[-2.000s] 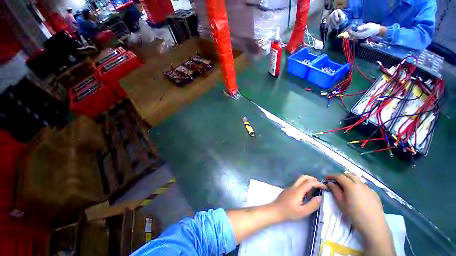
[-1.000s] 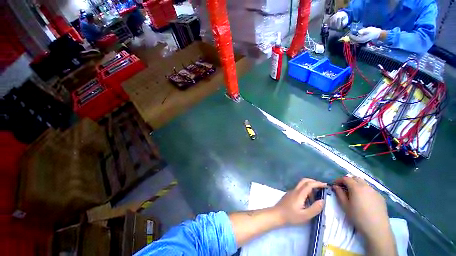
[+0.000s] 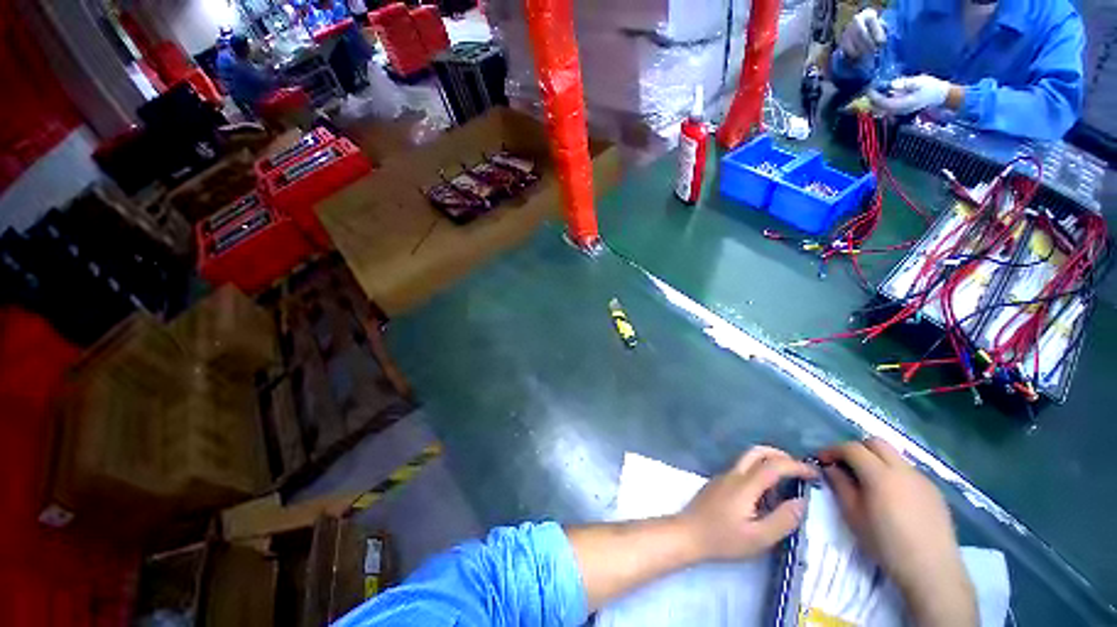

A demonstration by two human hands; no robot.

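Note:
The long narrow housing (image 3: 790,576) lies at the bottom right, its dark rim along the left side and a white inner face (image 3: 835,557) with lengthwise lines and a yellow patch (image 3: 827,616). It is cut off by the lower edge. A white sheet (image 3: 655,488) lies under it. My left hand (image 3: 753,500) pinches the dark rim at the far end of the housing. My right hand (image 3: 888,502) has its fingertips at the same far end, close to the left ones. What lies between the fingertips is too small to tell.
A small yellow and black knife (image 3: 622,323) lies on the green bench (image 3: 515,367). Beyond are a red bottle (image 3: 691,159), blue bins (image 3: 796,186), and units under tangled red leads (image 3: 998,288). A gloved person in blue (image 3: 1017,61) works across the bench. A red-wrapped post (image 3: 564,123) stands at the bench edge.
The whole view has shifted slightly, so the bench items appear a little farther right and lower. Both hands stay at the far end of the housing, with only small finger shifts.

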